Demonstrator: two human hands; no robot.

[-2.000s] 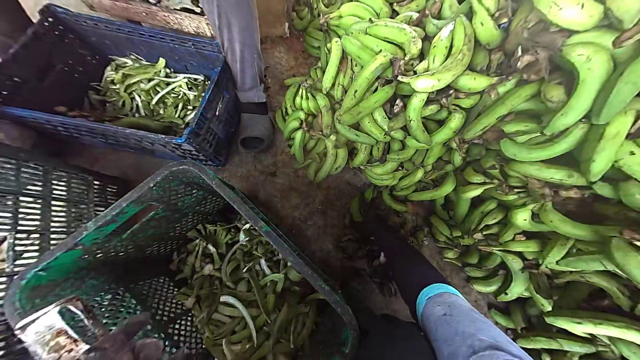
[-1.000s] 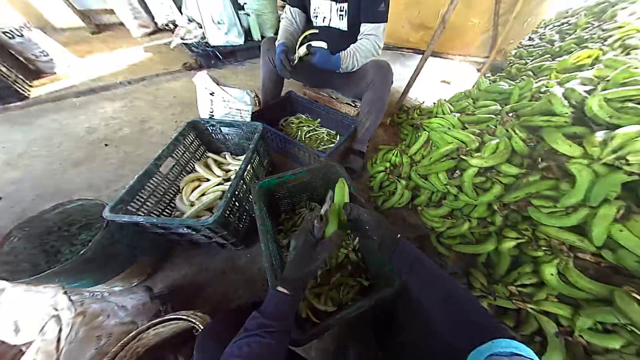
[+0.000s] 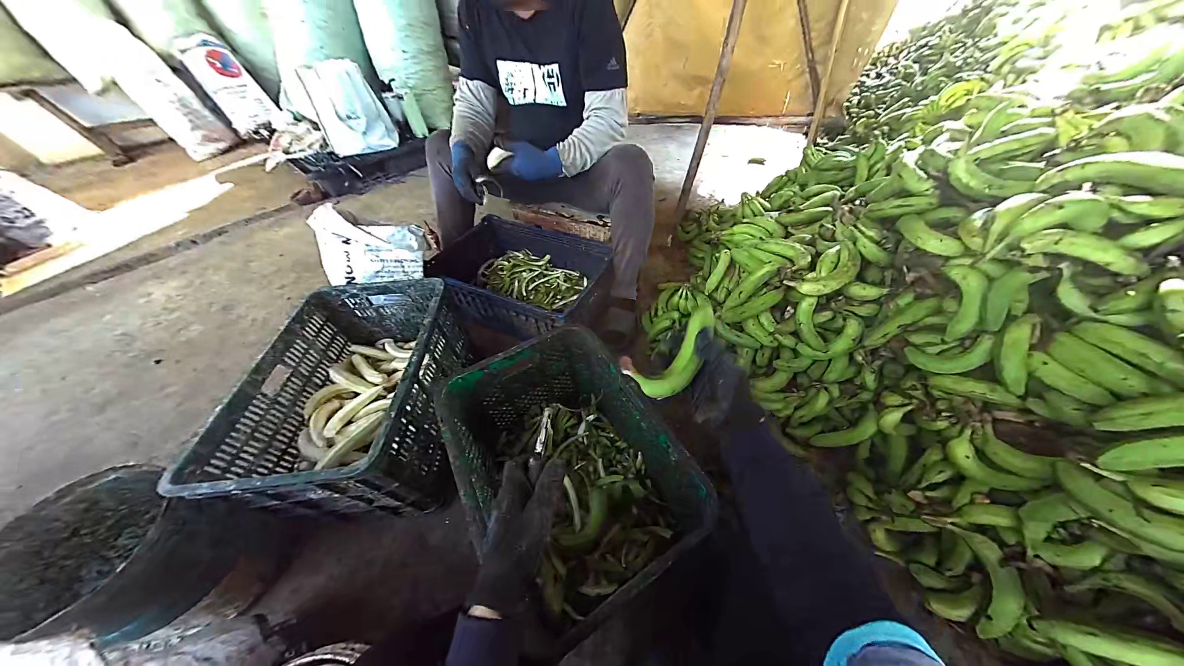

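My right hand [image 3: 717,379], in a dark glove, grips a curved green plantain [image 3: 683,359] beyond the right rim of a green-black plastic crate, beside the pile. Above the near part of that crate [image 3: 661,435], my left hand [image 3: 520,523] is closed around a small metal-bladed tool [image 3: 543,428], its tip pointing away from me. Long strips of green peel [image 3: 615,481] lie in the crate below. Left of it, a second dark crate [image 3: 268,398] contains pale peeled plantains [image 3: 356,407]. A large heap of green plantains [image 3: 962,370] spreads to the right.
Across from me sits a person [image 3: 546,102] in blue gloves, with a pale piece in hand. A dark blue crate of peel strips [image 3: 518,317] stands before them. Wooden poles [image 3: 712,106] lean behind the heap. A white sack [image 3: 365,250] and a dark round tub [image 3: 79,527] are at left.
My hands were together at a green plantain over the crate; now they are apart, the right out to the side with a plantain, the left lower with the tool. The view has shifted.
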